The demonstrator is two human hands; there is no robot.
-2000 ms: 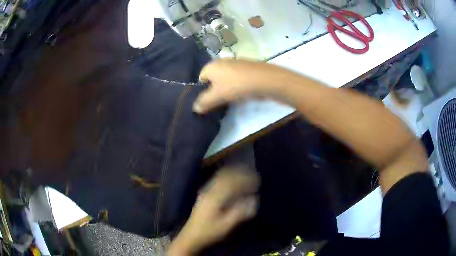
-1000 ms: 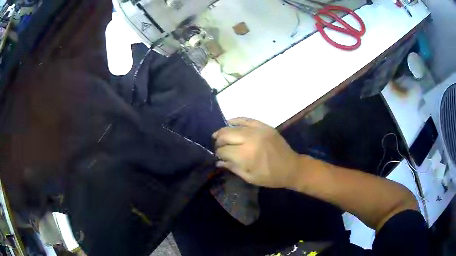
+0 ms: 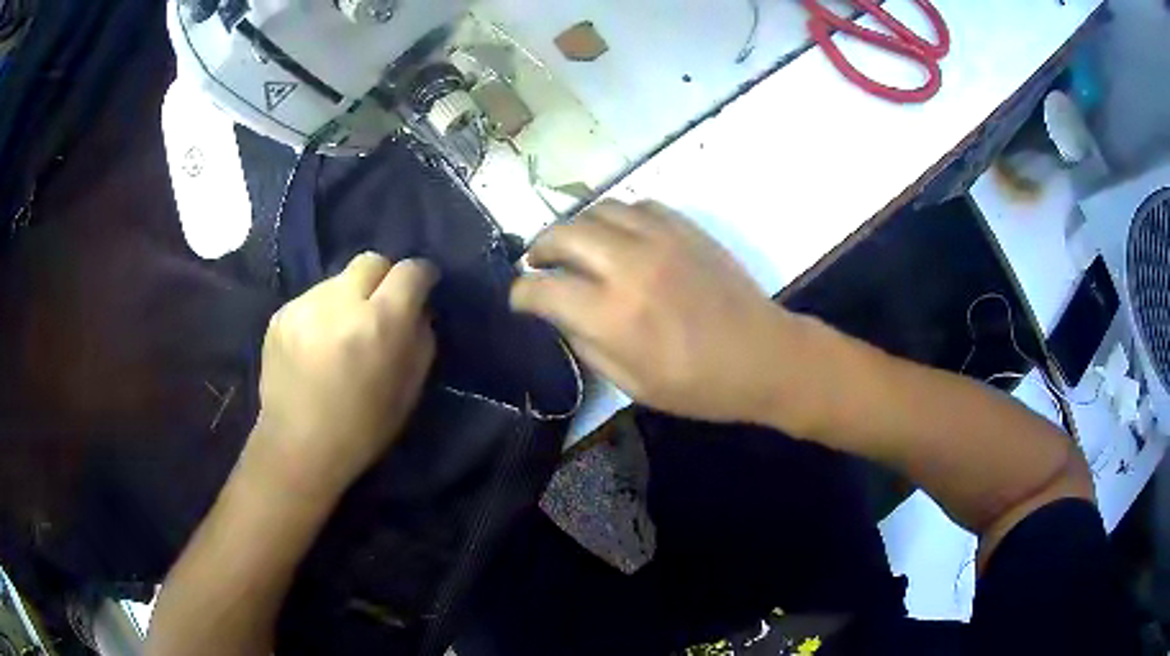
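Note:
A dark navy to black garment point(image 3: 154, 372) covers the left of the sewing table. A smoother dark navy piece point(image 3: 468, 314) with a thin whitish overlocked edge runs up to the needle area of the off-white sewing machine point(image 3: 295, 64). My left hand point(image 3: 349, 352) pinches this cloth, fingertips closed on it. My right hand point(image 3: 629, 301) is at the cloth's right edge, just below the needle area, thumb and fingers slightly apart. Whether its fingertips grip the cloth is hard to tell. The metal parts around the needle point(image 3: 449, 115) are partly blurred.
Red-handled scissors point(image 3: 885, 51) lie on the machine bed at the top right. A white oval attachment point(image 3: 205, 173) hangs beside the machine head. A phone point(image 3: 1084, 320), a cable and a white fan point(image 3: 1152, 276) are at the right. The table's wooden edge point(image 3: 898, 218) runs diagonally.
My left hand has come back into view onto the cloth. My right hand has moved up towards the needle area. The machine sits lower and larger in the picture.

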